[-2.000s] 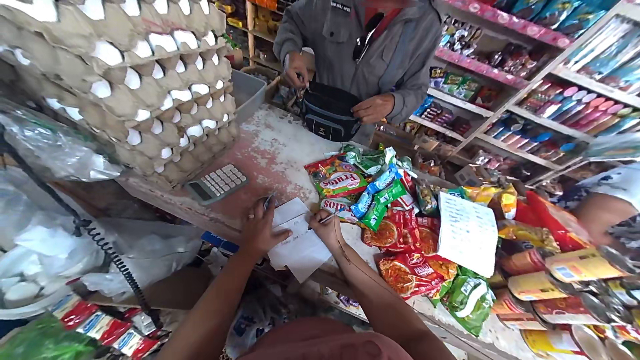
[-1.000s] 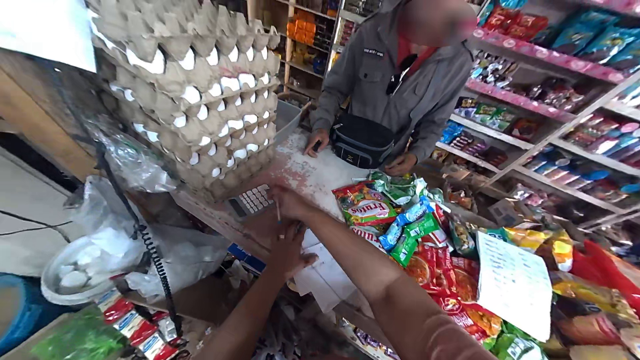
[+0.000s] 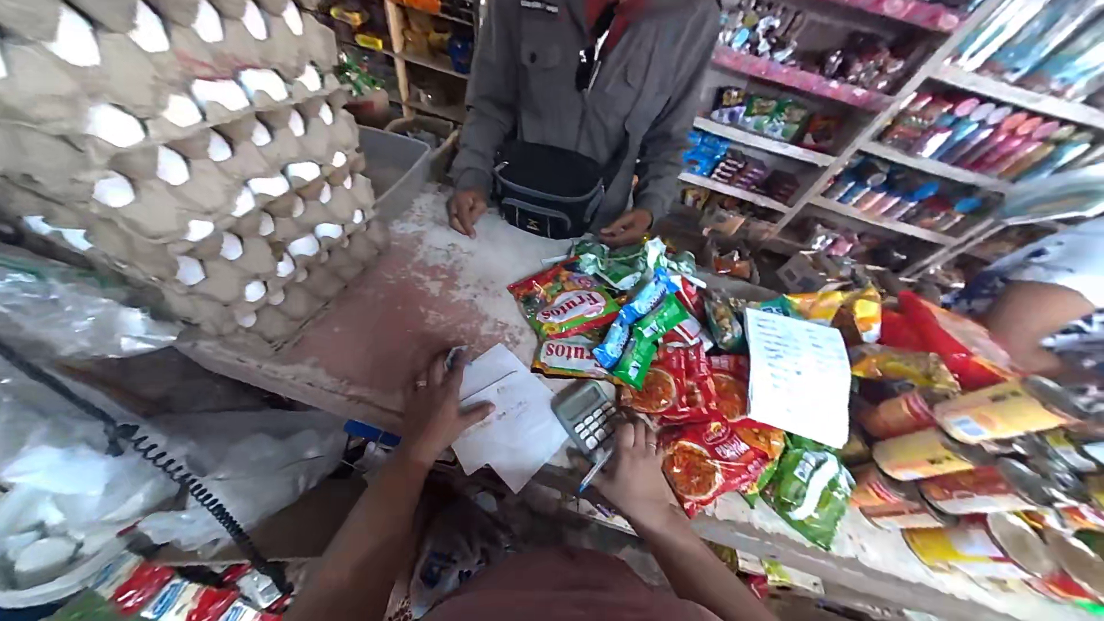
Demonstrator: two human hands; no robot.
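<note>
My left hand (image 3: 440, 405) lies at the left edge of some white paper sheets (image 3: 509, 423) on the counter, a small dark item at its fingertips that I cannot make out. A grey calculator (image 3: 586, 417) rests just right of the sheets. My right hand (image 3: 636, 470) is at the calculator's lower right side with a pen (image 3: 595, 470) between its fingers. Candy packets (image 3: 576, 312) and red snack bags (image 3: 711, 457) are heaped beyond and right of the calculator. A handwritten sheet (image 3: 798, 375) lies over the heap.
Stacked egg trays (image 3: 190, 172) stand on the counter's left. Across it is a person in a grey jacket (image 3: 561, 78) with a black waist bag (image 3: 549, 191). Tins (image 3: 1005, 410) crowd the right, near another person's arm (image 3: 1048, 319). A coiled cord (image 3: 185, 483) hangs lower left.
The calculator, earlier beside the egg trays, now lies right of the paper sheets. My right hand has moved from the left, where it reached across my left arm, to the calculator's new place.
</note>
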